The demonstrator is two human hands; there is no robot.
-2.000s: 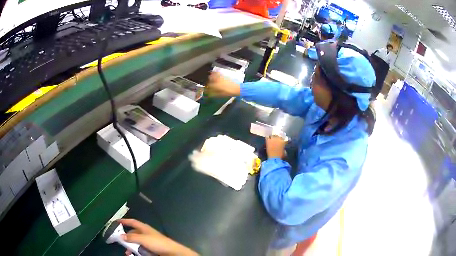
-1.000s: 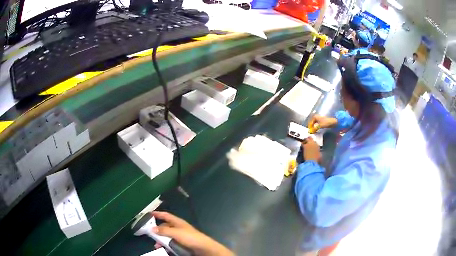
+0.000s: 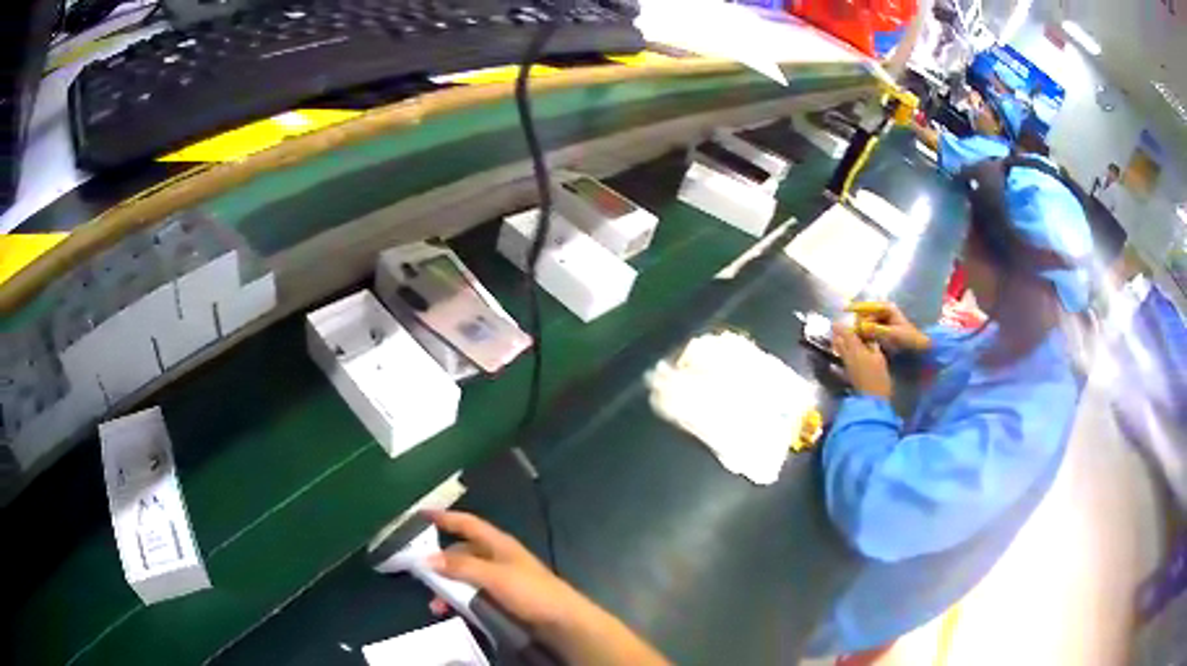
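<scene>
My right hand [image 3: 521,579] is at the bottom centre, closed around the barcode scanner [image 3: 423,559], whose head points left. A white box [image 3: 423,647] is just below the scanner, cut off by the bottom edge. My left hand is not in view. On the green belt [image 3: 260,572], an open white box base [image 3: 154,514] lies at the left. Another open box base [image 3: 382,377] stands nearer the middle, with a pink smartphone [image 3: 471,319] lying on a tray behind it.
More open boxes [image 3: 569,271] stand along the belt. A black cable [image 3: 534,247] hangs across the view. White inserts [image 3: 143,312] line the ledge at left, below a keyboard [image 3: 300,65]. A neighbouring worker [image 3: 957,481] sits at right, beside a cream pile [image 3: 742,403].
The view has turned, so the cable and worker appear further right. The white box below the scanner has come into view. The neighbour's reaching arm has come back to a small item. The scanner stays held.
</scene>
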